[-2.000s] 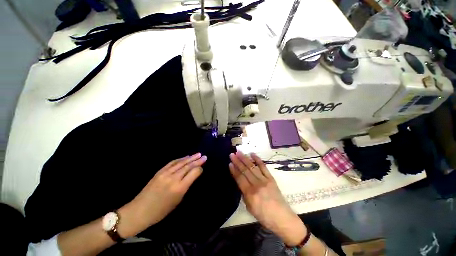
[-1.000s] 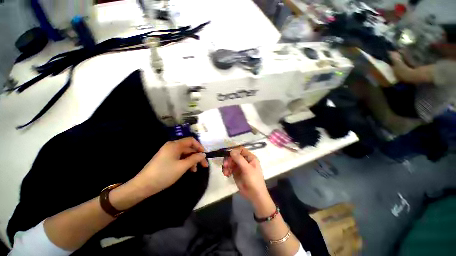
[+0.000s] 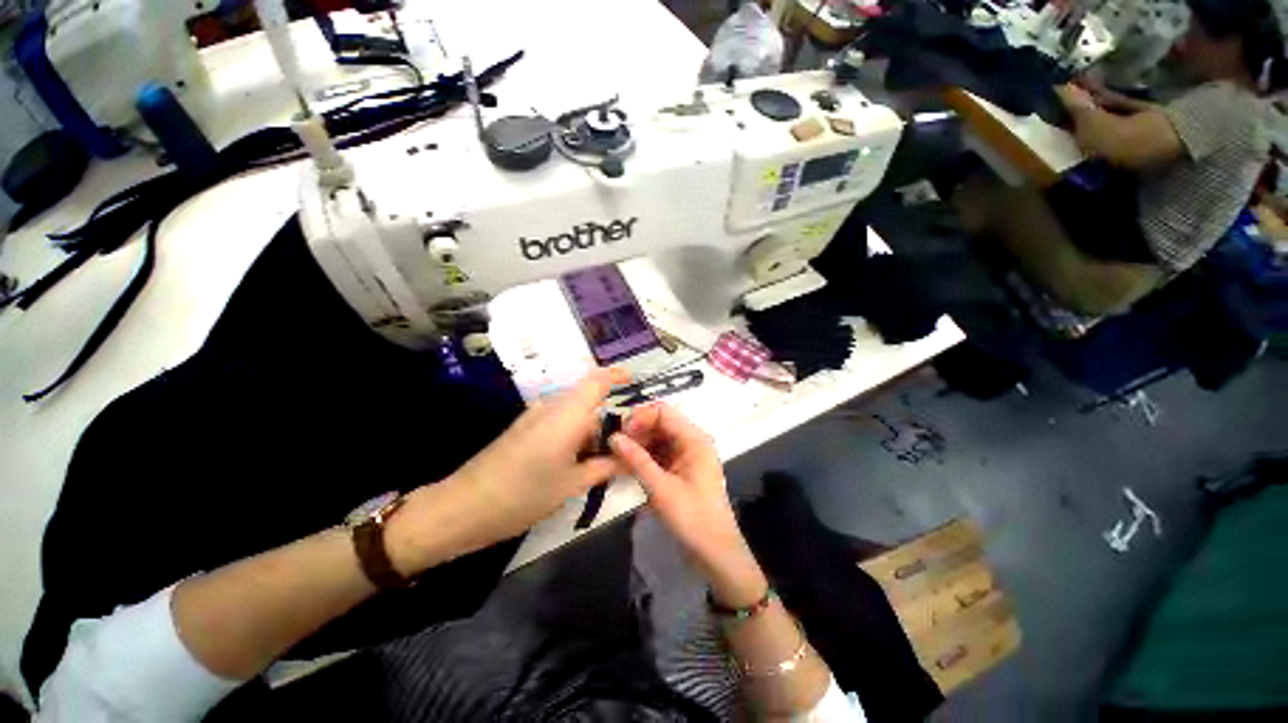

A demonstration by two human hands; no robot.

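Observation:
My left hand [image 3: 544, 449] and my right hand [image 3: 675, 473] meet over the front table edge, right of the needle. Their fingertips pinch a short narrow dark strip [image 3: 592, 504], whose free end hangs down below them. Fingers hide its upper part. A large black garment piece [image 3: 254, 452] lies flat on the table, left of and under the head of the white sewing machine [image 3: 636, 184]. The presser foot area [image 3: 455, 356] is lit bluish at the cloth's edge.
A phone [image 3: 610, 314] with lit screen lies under the machine arm. Thread snips [image 3: 661, 386], a checked pink cloth [image 3: 740, 356] and black scraps [image 3: 801, 338] lie to its right. Long black strips [image 3: 212, 167] lie back left. Another person [image 3: 1151, 163] sits at the upper right.
The hands lifted off the cloth beside the needle, took hold of a short strip between them and came closer together. The view has turned right. The phone screen is now lit.

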